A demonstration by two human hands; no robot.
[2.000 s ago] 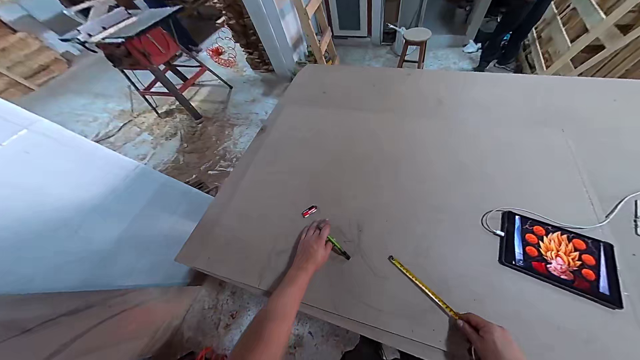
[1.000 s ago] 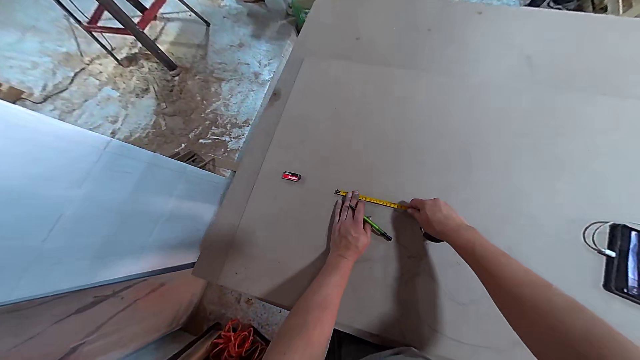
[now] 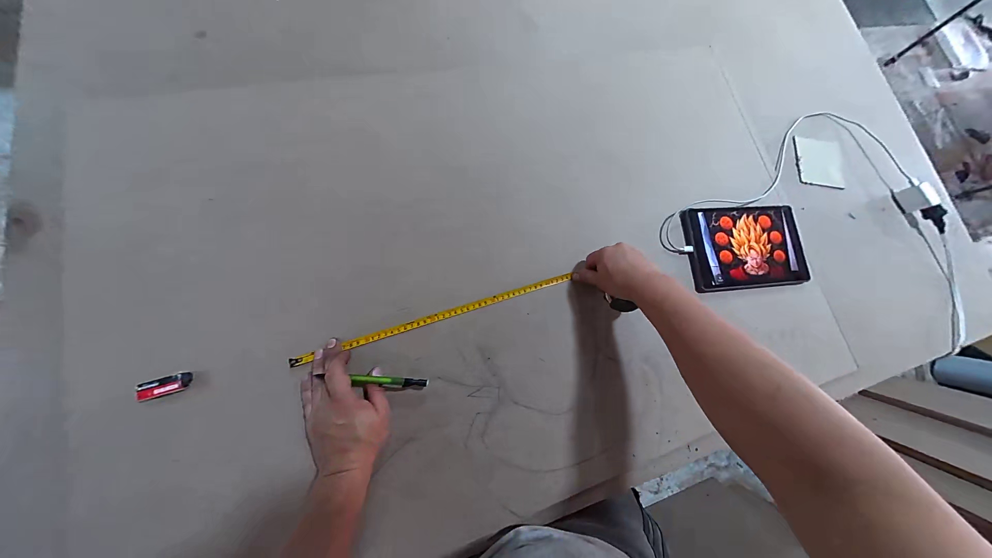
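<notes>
A yellow tape measure blade (image 3: 457, 311) lies extended across a large flat board (image 3: 387, 194) marked with faint pencil lines. My left hand (image 3: 345, 411) rests near the blade's hooked end, fingertips on the tape, with a green pen or mechanical pencil (image 3: 387, 381) held between its fingers. My right hand (image 3: 620, 273) grips the tape at the other end; the dark tape case (image 3: 620, 303) shows partly beneath it, the rest hidden. Left of my left hand lies a small red and black object (image 3: 164, 386), its kind unclear.
A tablet (image 3: 748, 248) showing a cartoon picture lies right of my right hand, with a white cable (image 3: 783, 159) running to a white adapter (image 3: 916, 197). A pale square piece (image 3: 819, 162) sits behind it. Slatted wood (image 3: 930, 434) stands beyond the board's lower right edge.
More tape is out than one second ago, and my right hand is farther from my left. Two seconds ago my left hand was off the tape. The view has shifted strongly.
</notes>
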